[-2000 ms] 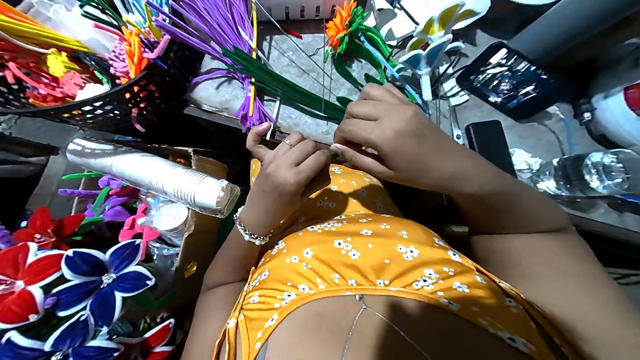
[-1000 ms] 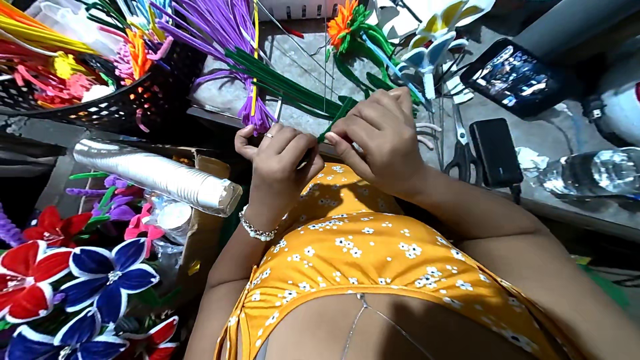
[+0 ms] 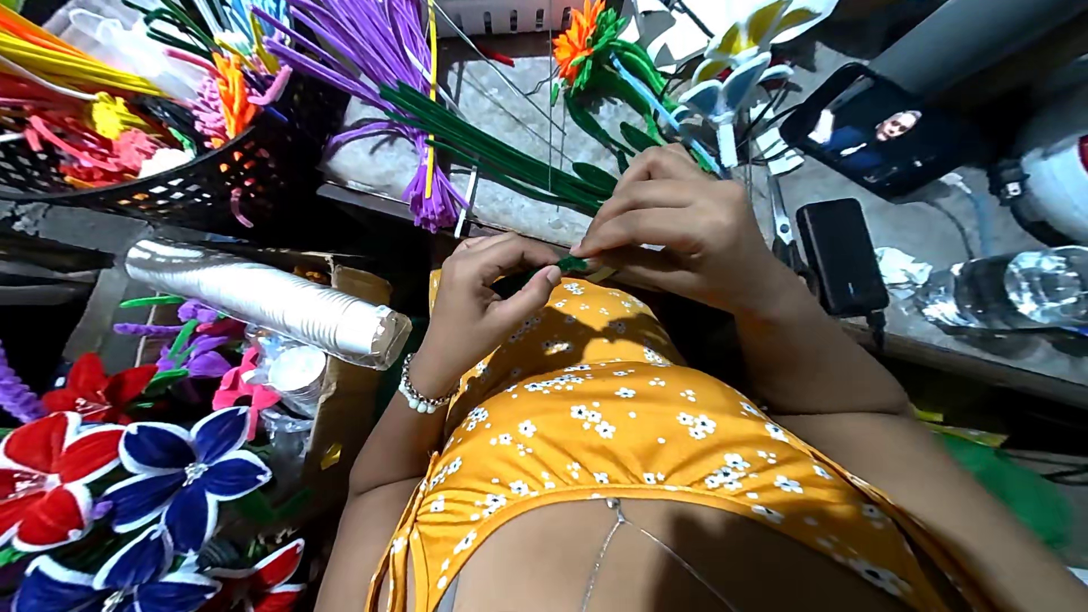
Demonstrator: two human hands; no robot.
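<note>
A short green pipe cleaner piece (image 3: pixel 571 264) is pinched between thumb and finger of my left hand (image 3: pixel 497 285), over my lap. My right hand (image 3: pixel 676 225) has its fingertips closed on the right end of the same green piece, which they partly cover. Just beyond the hands, a bundle of long green pipe cleaners (image 3: pixel 484 149) lies slanting across the table. A bundle of purple pipe cleaners (image 3: pixel 425 183) is at its left. An orange pipe-cleaner flower with green parts (image 3: pixel 578 47) lies farther back.
A black basket (image 3: pixel 229 174) of coloured pipe cleaners stands at left, above wrapped white cups (image 3: pixel 263 297). Finished flowers (image 3: pixel 191 472) fill the lower left. On the right are scissors (image 3: pixel 780 221), a black power bank (image 3: pixel 841 255), a phone (image 3: pixel 875 127) and a clear plastic bottle (image 3: pixel 1011 289).
My hands have shifted and turned around the small green piece, which now shows between my fingertips. Two seconds ago the fingers hid it.
</note>
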